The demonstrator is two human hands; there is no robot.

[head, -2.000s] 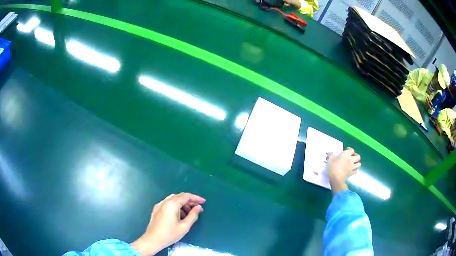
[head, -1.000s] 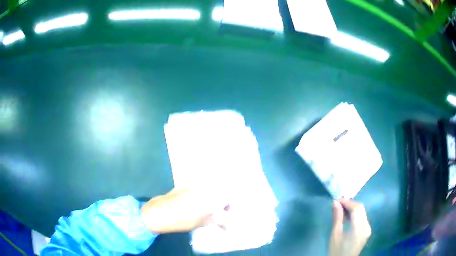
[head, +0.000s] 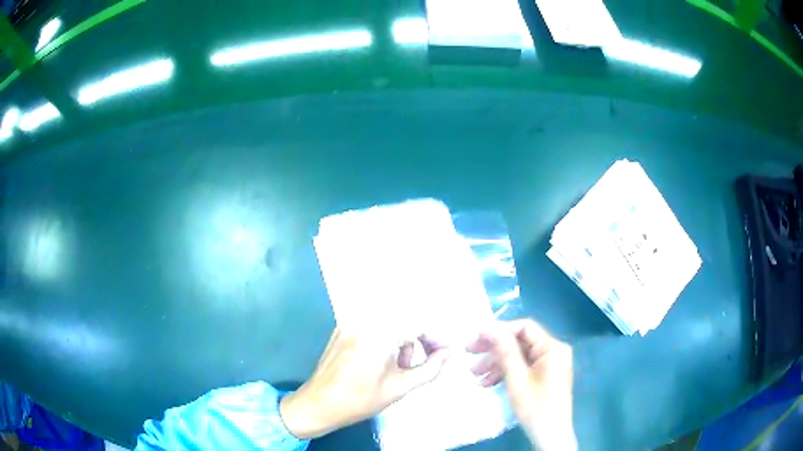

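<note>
A centre pile (head: 396,255), bright white and washed out, lies before me with ragged edges. A clear poly bag (head: 493,260), shiny and wrinkled, sticks out from its right side. My left hand (head: 365,379) is over the lower part of the pile, thumb and fingers bent close together. My right hand (head: 533,374) is at the pile's lower right, fingers curled, just below the clear bag. Glare hides whether either hand grips anything. The manual stack (head: 634,251) lies angled at right, with black marks on the top face, touched by neither hand.
Two white stacks, the left (head: 475,22) and the right (head: 577,22), stand at the far side. A black tray (head: 775,273) holding a dark item is at the right edge. Strip-light reflections cross the green bench (head: 158,194). Blue cloth shows at the lower left.
My right hand has left the manual stack and moved left to the centre pile. The clear bag now shows at the pile's right side. My left hand has turned, with its fingers towards the right hand.
</note>
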